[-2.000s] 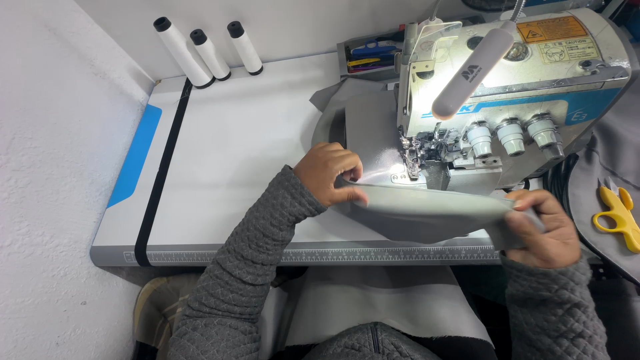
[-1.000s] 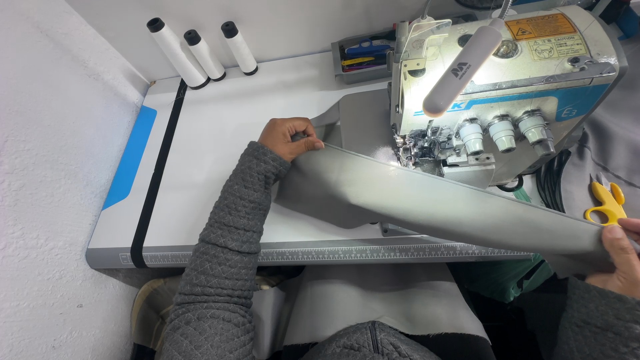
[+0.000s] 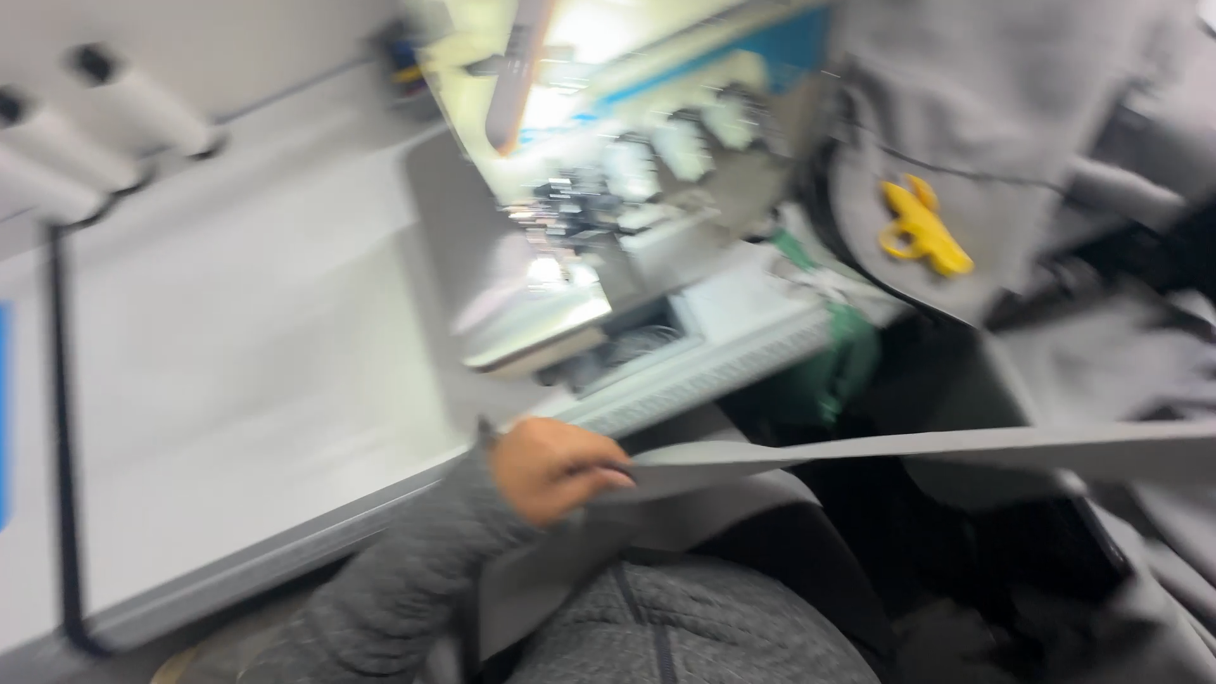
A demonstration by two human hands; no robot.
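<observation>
My left hand (image 3: 560, 470) grips one end of a long grey fabric piece (image 3: 959, 446) in front of the table's edge, near my lap. The fabric stretches to the right edge of the view, where my right hand is out of sight. Beyond my left hand stands the overlock sewing machine (image 3: 655, 152), its lamp (image 3: 521, 76) shining on the needle area. More grey fabric (image 3: 451, 190) lies at the left of the machine bed. The whole view is blurred by motion.
White thread cones or spools (image 3: 142, 100) stand at the far left of the white table (image 3: 256, 361), which a black strap (image 3: 65, 437) crosses. Yellow thread snips (image 3: 921, 228) lie on grey fabric at the right. Green cloth (image 3: 841, 366) hangs by the table's edge.
The view has swung to the right. My left hand, with the grey fabric in it, has come off the tabletop toward my lap. My right hand has left the view.
</observation>
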